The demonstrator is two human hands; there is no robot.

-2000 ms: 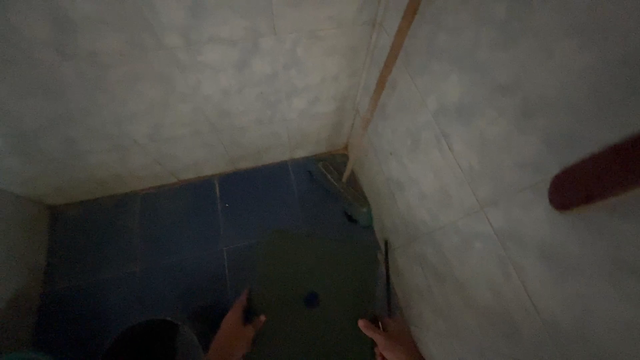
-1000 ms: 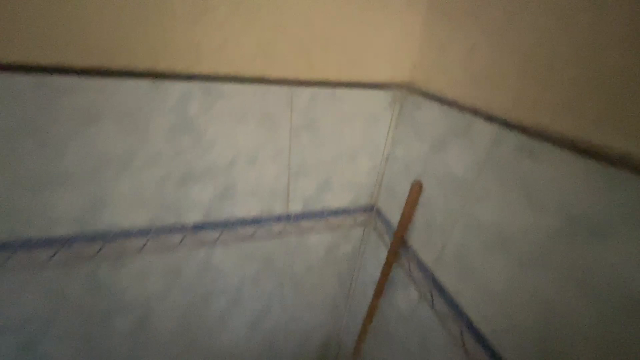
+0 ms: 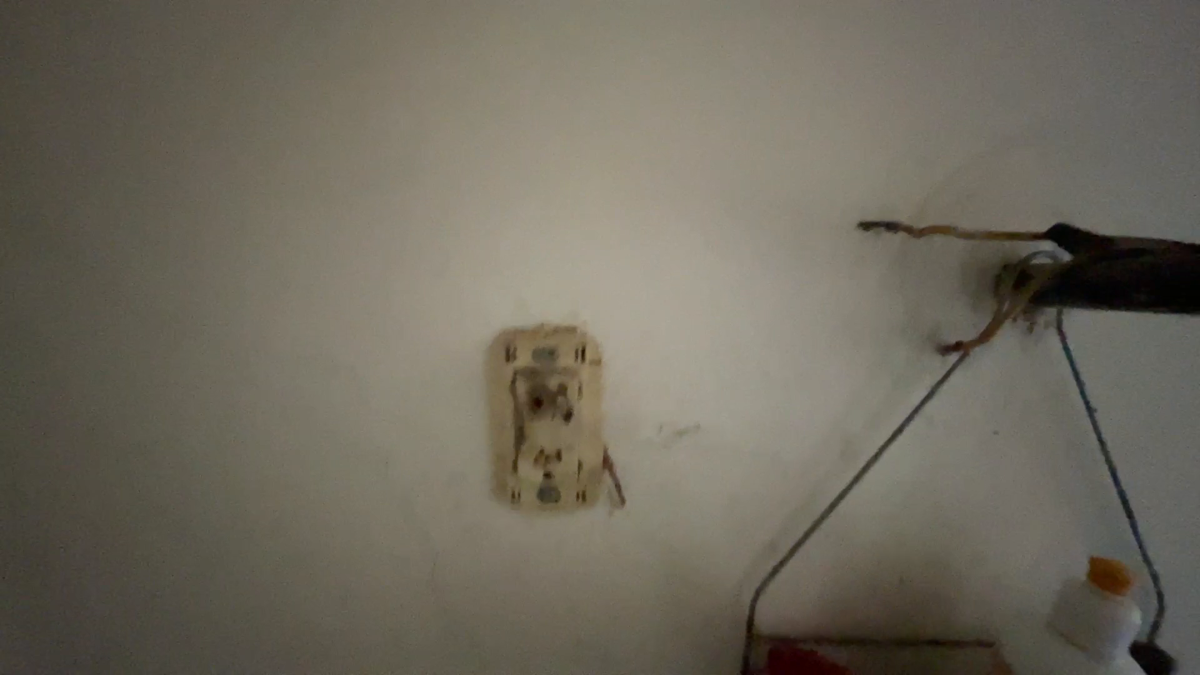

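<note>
Neither my left hand nor my right hand is in view. A worn, cream-coloured electrical wall fitting (image 3: 547,418) is mounted on a pale wall, with dark marks on its face and a short wire end sticking out at its right side. To the right, a dark pipe or rod (image 3: 1116,281) comes in from the edge of the view, with a thin twisted piece (image 3: 947,232) reaching left from its end.
Thin cords (image 3: 862,473) hang from the rod's end and spread down to a shelf or rack (image 3: 881,643) at the bottom right. A white bottle with an orange cap (image 3: 1095,614) and something red (image 3: 802,660) are there.
The view has swung from the tiled corner with a wooden pole to a plain wall. Both hands, seen earlier on a dark flat object, are out of view.
</note>
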